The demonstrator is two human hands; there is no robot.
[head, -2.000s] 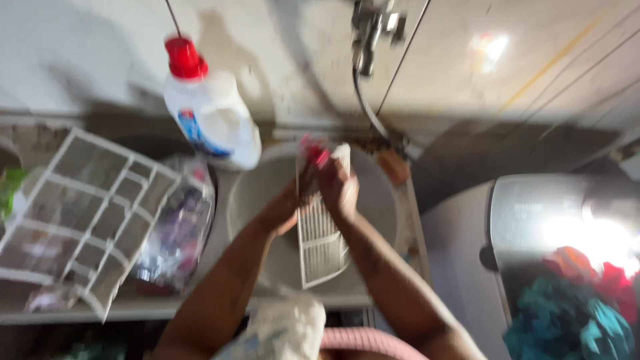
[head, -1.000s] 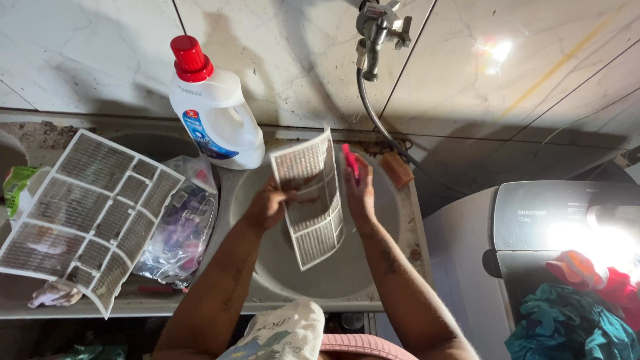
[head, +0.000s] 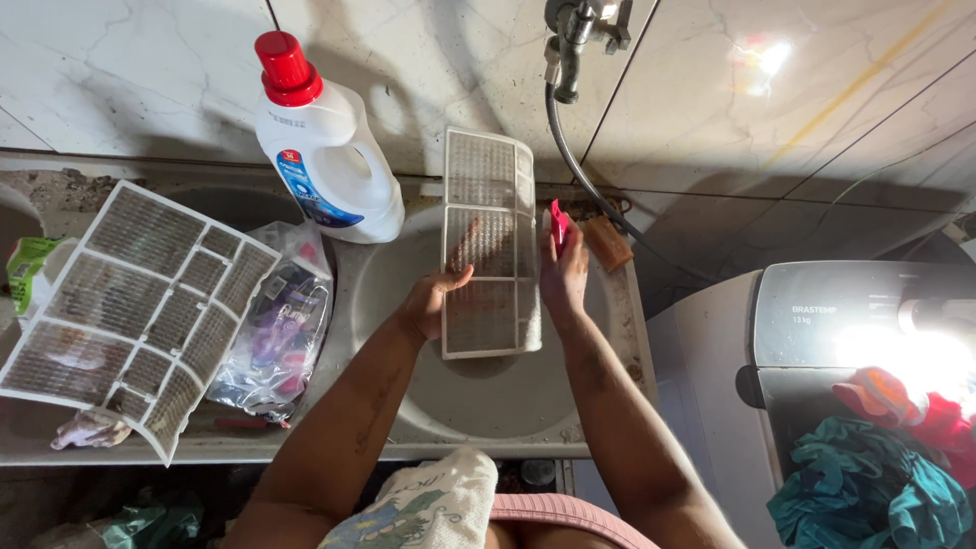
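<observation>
My left hand holds a white-framed mesh air filter upright over the round sink basin, thumb on the near face and fingers behind the mesh. Just right of the filter, my right hand grips a pink object, perhaps a brush; its far side is hidden. A second, larger mesh filter lies on the left, partly over a clear plastic bag with purple and pink contents. A white detergent bottle with a red cap stands behind the basin's left rim.
A metal tap with a grey hose is on the tiled wall. An orange-brown soap bar sits at the basin's back right corner. On the right, teal cloth and red cloth lie on a washing machine. A pale crumpled cloth lies at left.
Two seconds ago both hands were together at the filter's top. They have since come apart, the left holding the filter and the right beside it with the pink object. The filter has turned more upright.
</observation>
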